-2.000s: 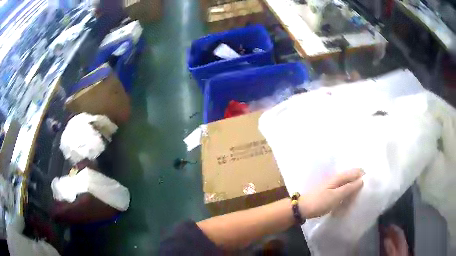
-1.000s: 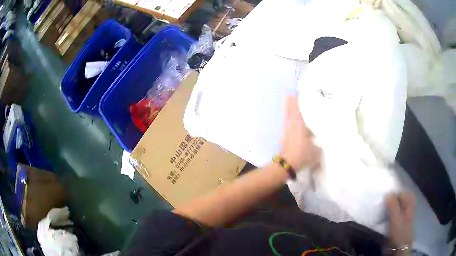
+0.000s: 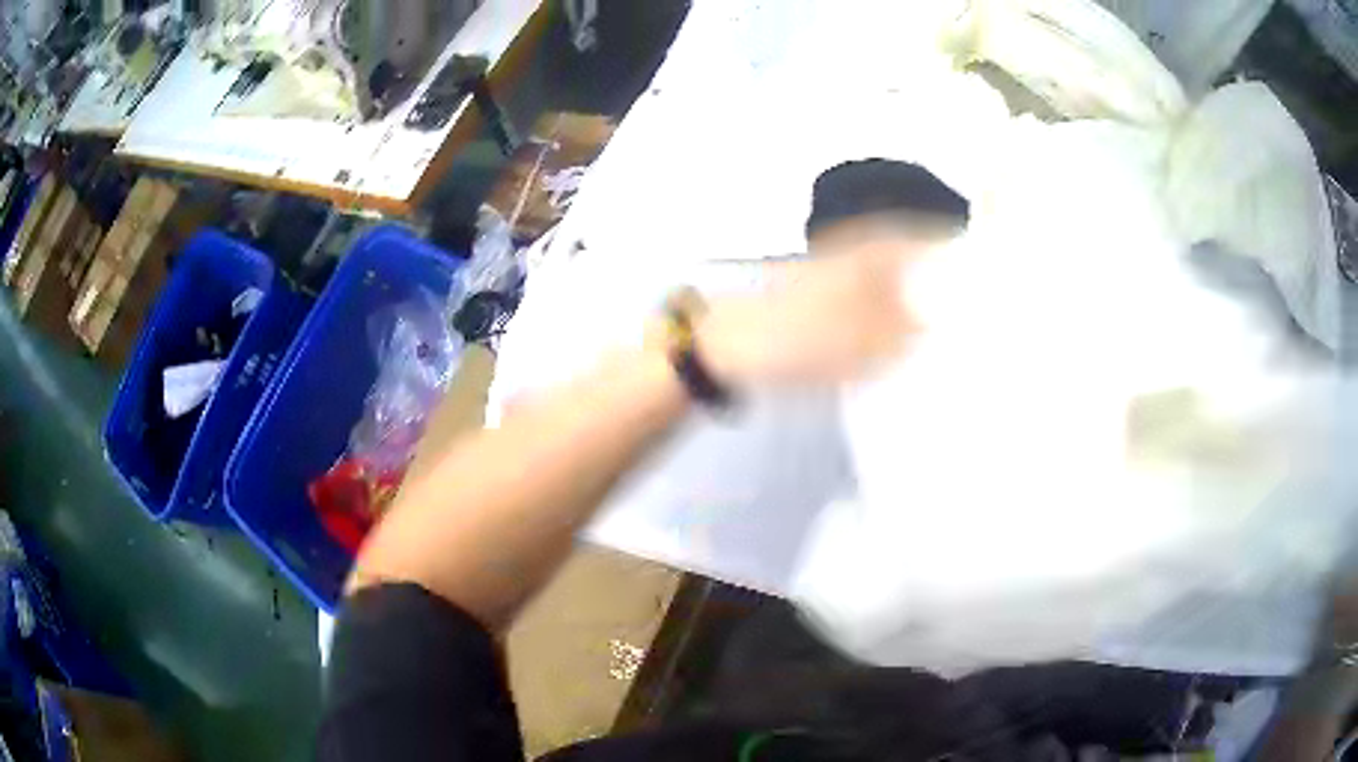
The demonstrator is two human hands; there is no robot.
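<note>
A white garment (image 3: pixel 1028 491) lies bunched and blurred over the right part of the pale pressing table (image 3: pixel 730 462). The rounded dark end of the black sleeve board (image 3: pixel 886 191) shows beyond my left hand; the rest of the board is mostly under cloth. My left hand (image 3: pixel 834 305), with a beaded bracelet on the wrist, reaches over the table to the garment's left edge. Its fingers are blurred and partly lost against the white cloth, so its grip cannot be told. At the lower right edge, a blurred part of my right arm shows (image 3: pixel 1318 730); the right hand itself cannot be made out.
Cream cloth (image 3: pixel 1080 60) lies bunched at the far right. Left of the table stand two blue bins (image 3: pixel 261 499), one holding clear plastic and something red. A cardboard box (image 3: pixel 574 655) is under my left forearm. A sewing table (image 3: pixel 298 164) stands at the far left, above the green floor.
The view has turned and shifted. My left hand has moved from the cloth's near left part towards the board's far end. The garment has spread rightwards, and my right hand has moved to the right edge.
</note>
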